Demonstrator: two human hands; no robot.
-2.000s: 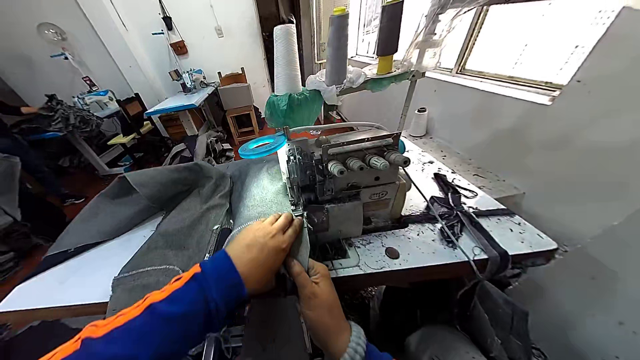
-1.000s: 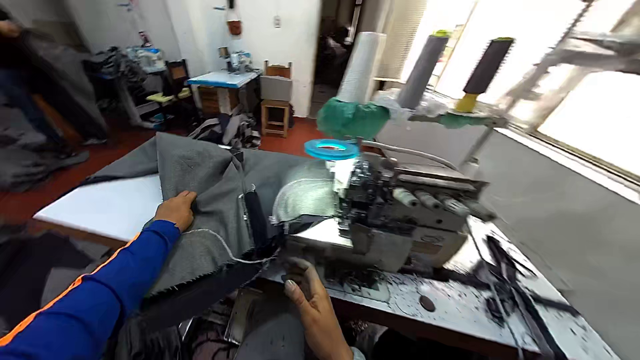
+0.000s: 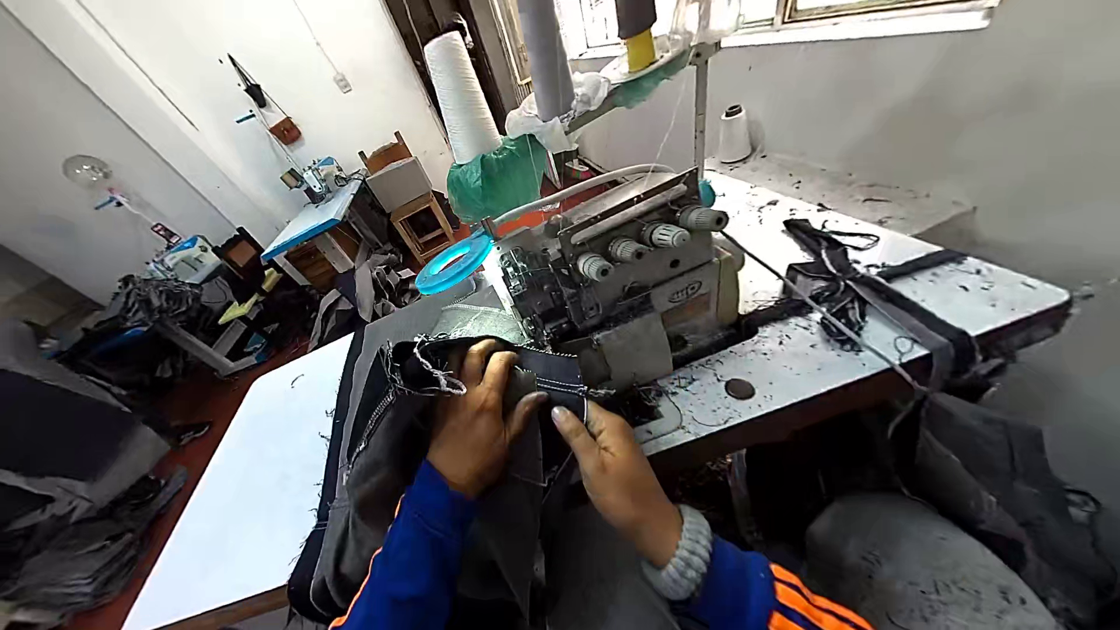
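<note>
Dark grey denim fabric (image 3: 376, 516) with overlocked, frayed edges lies over the left part of the sewing table and hangs down in front. My left hand (image 3: 481, 420) grips a bunched part of it, its fingers over the dark edge. Close beside it, my right hand (image 3: 612, 468) pinches a stitched seam end between thumb and fingers. Both hands are just in front of an overlock sewing machine (image 3: 639, 271), whose needle area is lit; the fabric edge reaches to it. A blue ring-shaped tray (image 3: 455, 264) sits behind the machine's left end.
Thread cones (image 3: 464, 101) stand behind the machine. Dark fabric strips (image 3: 844, 280) and lint lie on the white tabletop (image 3: 787, 367) at right. A grey rounded seat-like surface (image 3: 927, 560) is at lower right. Farther left are another sewing table (image 3: 315, 219), a wooden chair (image 3: 411, 197) and fabric heaps (image 3: 79, 560).
My left hand, spread on the fabric at the left a second ago, has come in beside my right hand. My right hand, open then, now pinches the seam. The fabric is gathered up at the machine.
</note>
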